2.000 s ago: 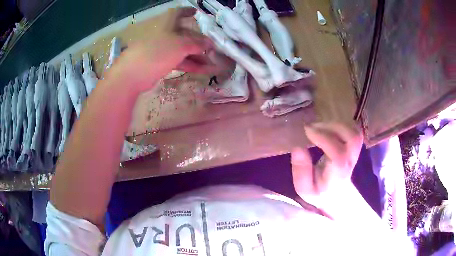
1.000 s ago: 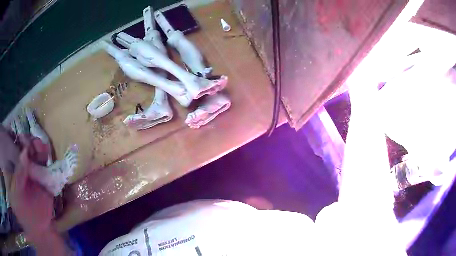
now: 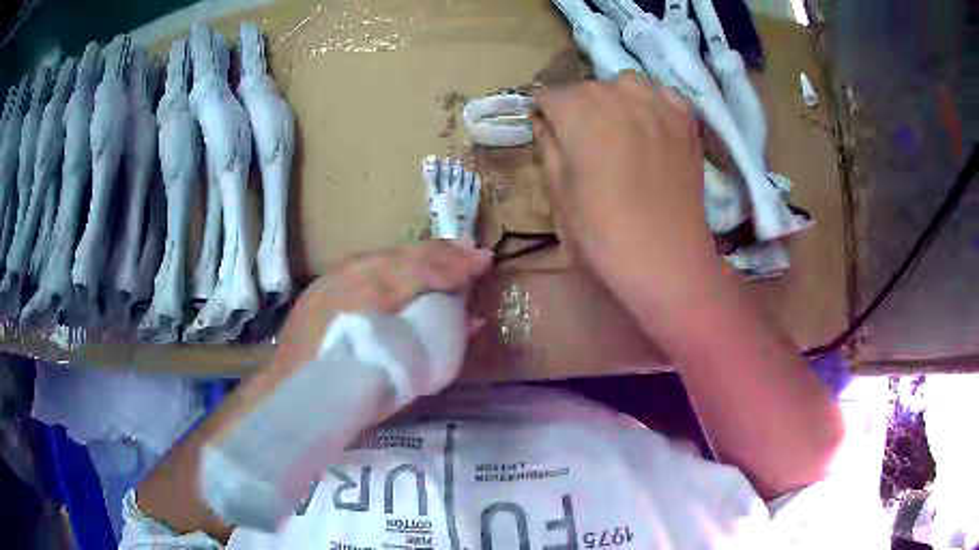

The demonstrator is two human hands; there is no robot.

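Note:
My left hand is shut on a pale moulded leg, held low in front of me; its toed foot points away from me and its thick end lies over my forearm. A thin black strap shows between my left fingertips and my right hand; whether the fingertips touch it is unclear. My right hand is over the cardboard, its fingers at the right edge of the small white dish. Its fingertips are blurred and partly hidden, so I cannot tell what they hold.
A row of moulded legs stands side by side at the left. More legs overlap at the right, above a dark flat phone. A small white cone and a dark cable are farther right. The brown cardboard covers the table.
My left hand has brought the leg from the left row to in front of me. My right hand has come in over the cardboard to the dish. The view has turned left.

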